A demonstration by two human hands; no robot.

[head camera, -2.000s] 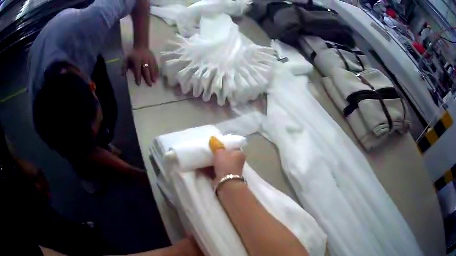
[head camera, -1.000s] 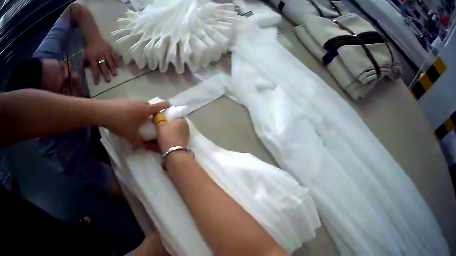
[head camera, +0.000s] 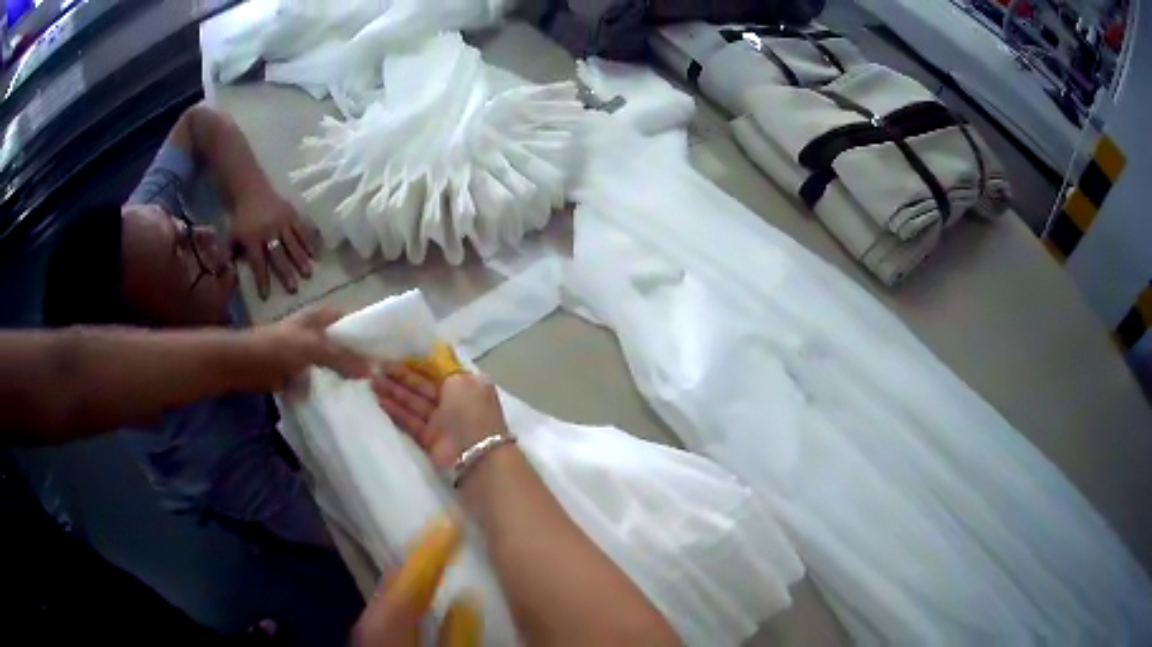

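Note:
A white sheer curtain panel (head camera: 366, 455) runs along the near table edge, its far end turned into a flat block (head camera: 385, 326). My right hand (head camera: 445, 411), with a bracelet and a yellow cover on one finger, is at the block's near side, its other fingers loosely spread. My left hand (head camera: 411, 594), with yellow-covered fingers, is blurred over the panel and cut off by the bottom edge; its grip is unclear. Another person's hand (head camera: 303, 348) reaches in from the left and holds the block's left side. A ruffled pleated heading (head camera: 682, 518) lies right of my right forearm.
A long white curtain (head camera: 783, 367) crosses the table (head camera: 1023, 329). A fanned pleated curtain (head camera: 442, 164) and a white band (head camera: 512, 310) lie beyond. Strapped beige bundles (head camera: 884, 152) are at the far right. A person with glasses (head camera: 177, 266) leans low at the left, one hand on the table.
The roll gripped by my right hand is now a flat block, and my right fingers have loosened. My left hand's yellow-covered fingers have come into view. The other person's hand has shifted to the block's left side.

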